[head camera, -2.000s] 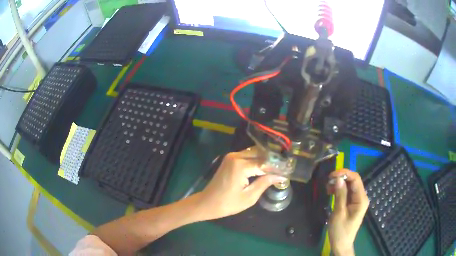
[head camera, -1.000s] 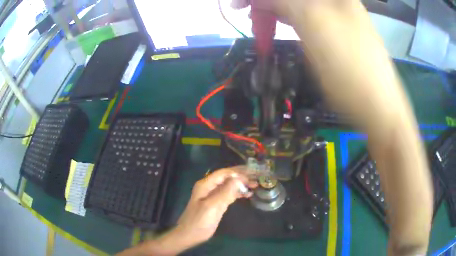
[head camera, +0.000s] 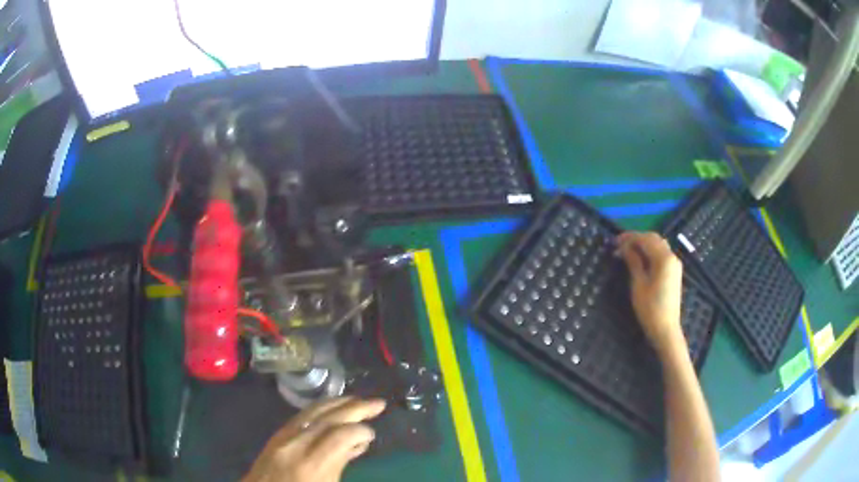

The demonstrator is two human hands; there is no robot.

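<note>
The hand press [head camera: 273, 207] stands left of centre, its red ribbed handle [head camera: 214, 292] pulled down. The silver nest [head camera: 311, 381] is under the press head. My left hand [head camera: 325, 438] is just in front of the nest, fingers apart; nothing shows in it. My right hand [head camera: 650, 282] is over the right tray [head camera: 556, 273], fingertips together at its upper part; whether they hold a small part cannot be seen. Bright small parts fill rows at the tray's left side. The left tray [head camera: 89, 395] holds some dots in its upper half.
Another black tray [head camera: 443, 155] lies behind the press, and one more [head camera: 744, 273] at the right. A thin silver stick [head camera: 181, 424] lies left of the press. A paper label sheet [head camera: 24, 409] is at the left edge. A bright screen [head camera: 254, 33] stands behind.
The view has swung right. The red handle has come down, and my right hand has left it for the right tray. My left hand has drawn back from the nest and opened.
</note>
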